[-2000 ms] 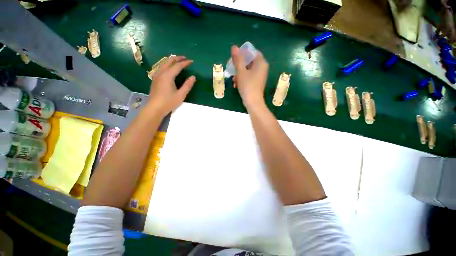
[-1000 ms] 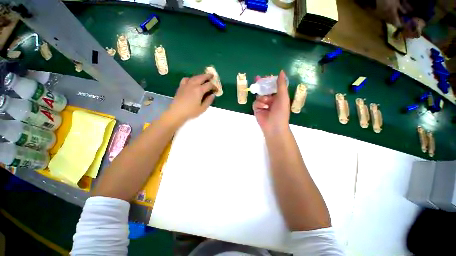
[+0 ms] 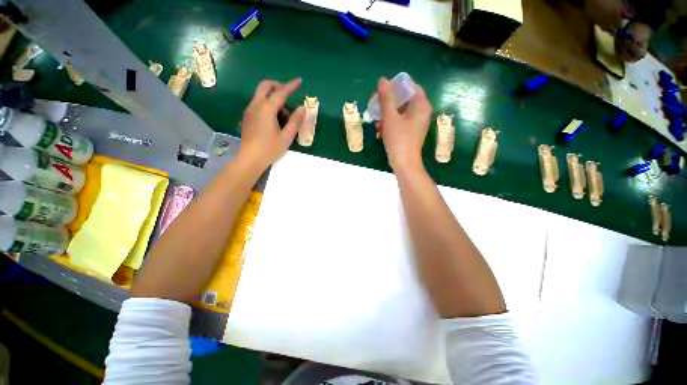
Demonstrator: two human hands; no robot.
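Observation:
Tan housings lie in a spaced row on the dark green conveyor belt point(image 3: 301, 45). My right hand point(image 3: 405, 124) holds the translucent white glue bottle point(image 3: 401, 89), its tip pointing down-left beside one upright-lying tan housing point(image 3: 353, 127). My left hand point(image 3: 267, 124) is over the belt with fingers apart, beside another tan housing point(image 3: 308, 121); the fingertips are close to its left edge, and I cannot tell if they touch it. More housings lie to the right, one of them point(image 3: 444, 138) just right of my right hand, and two to the upper left.
A white worktop sheet point(image 3: 339, 263) lies under my forearms. Left are a grey metal post point(image 3: 113, 64), labelled bottles point(image 3: 45, 173), yellow papers point(image 3: 113, 218) and a pink packet point(image 3: 178, 207). Blue cylindrical cells point(image 3: 352, 25) lie along the belt's far side. Another person's hand point(image 3: 631, 41) is at upper right.
My left hand has let the angled housing go; it now lies straighter on the belt. Housings and cells have shifted right in view. The bottle has moved from level to tip-down beside a different housing.

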